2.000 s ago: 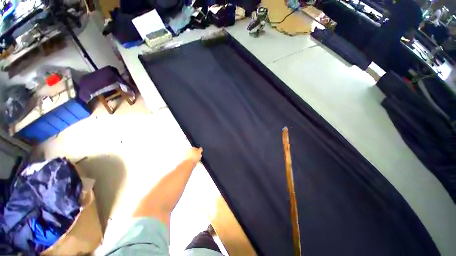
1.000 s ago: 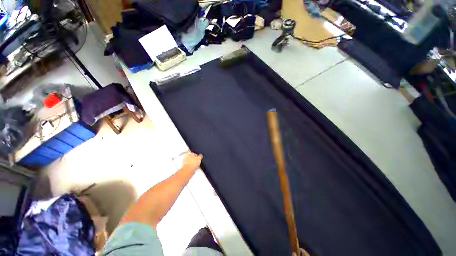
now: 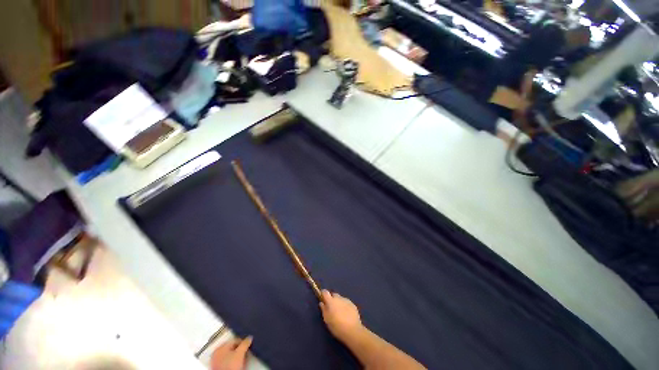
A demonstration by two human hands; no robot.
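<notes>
The dark fabric ply [image 3: 289, 217] lies nearly flat on the pale table [image 3: 137, 253], with long folds along its far right edge. My right hand [image 3: 341, 314] is shut on the near end of the wooden stick [image 3: 278, 233], which lies over the cloth towards its far end. My left hand [image 3: 231, 354], cut off by the bottom edge, is at the cloth's left edge; whether it pinches the cloth is unclear. A metal bar weight [image 3: 175, 179] and a mottled cloth weight [image 3: 273, 124] rest at the cloth's far end.
Papers [image 3: 124, 115] and a brown-topped box [image 3: 153, 143] stand at the far left corner. Dark cloth heaps [image 3: 137, 58] lie behind. A small cutter [image 3: 344, 83] stands near brown paper patterns [image 3: 365, 58]. Loose dark fabric [image 3: 592, 224] is at the right, a stool [image 3: 54, 235] at the left.
My right hand has come into fuller view, and the stick's tip has moved to the far left over the cloth. The view has shifted; my left hand now shows lower in the picture.
</notes>
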